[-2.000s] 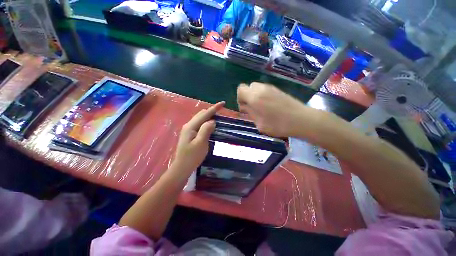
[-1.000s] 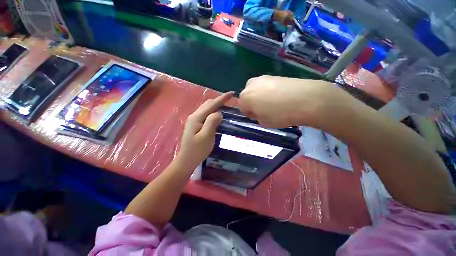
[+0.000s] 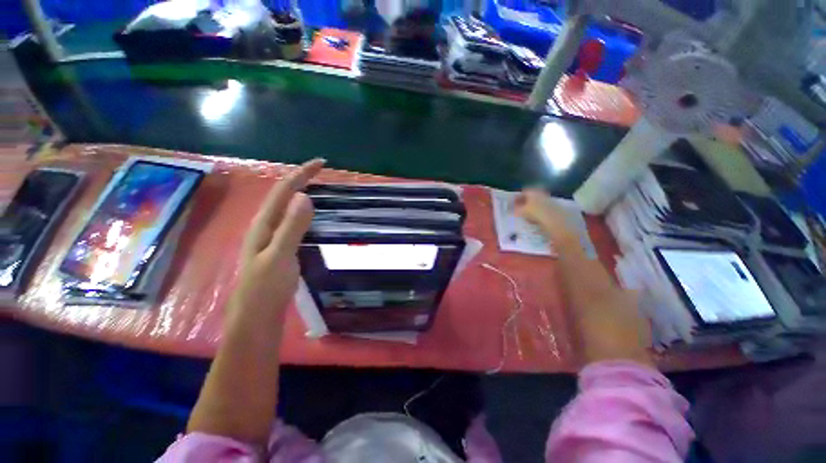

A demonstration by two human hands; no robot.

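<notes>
A tablet stack (image 3: 380,217) stands on edge in front of me, with white layers between dark slabs. The nearest tablet (image 3: 376,289) faces me, black with a white block near its top and a small picture below. My left hand (image 3: 283,222) rests upright against the stack's left side, fingers extended and apart. My right hand (image 3: 536,210) is over the white printed form (image 3: 518,233) at the right; it is blurred, and whether it holds anything cannot be told. Small dark items lie on the form. A thin white cord (image 3: 514,303) lies right of the stack.
Two tablets lie at left, one with a colourful screen (image 3: 131,226), one dark (image 3: 36,222). At right are a white desk fan (image 3: 686,90), a tall pile of white sheets (image 3: 638,235) and a lit white tablet (image 3: 715,285). A dark green strip (image 3: 317,122) runs behind.
My right hand has left the top of the stack and moved right to the form. My left hand stays at the stack's left side. The view has turned right, showing the pile beside the fan.
</notes>
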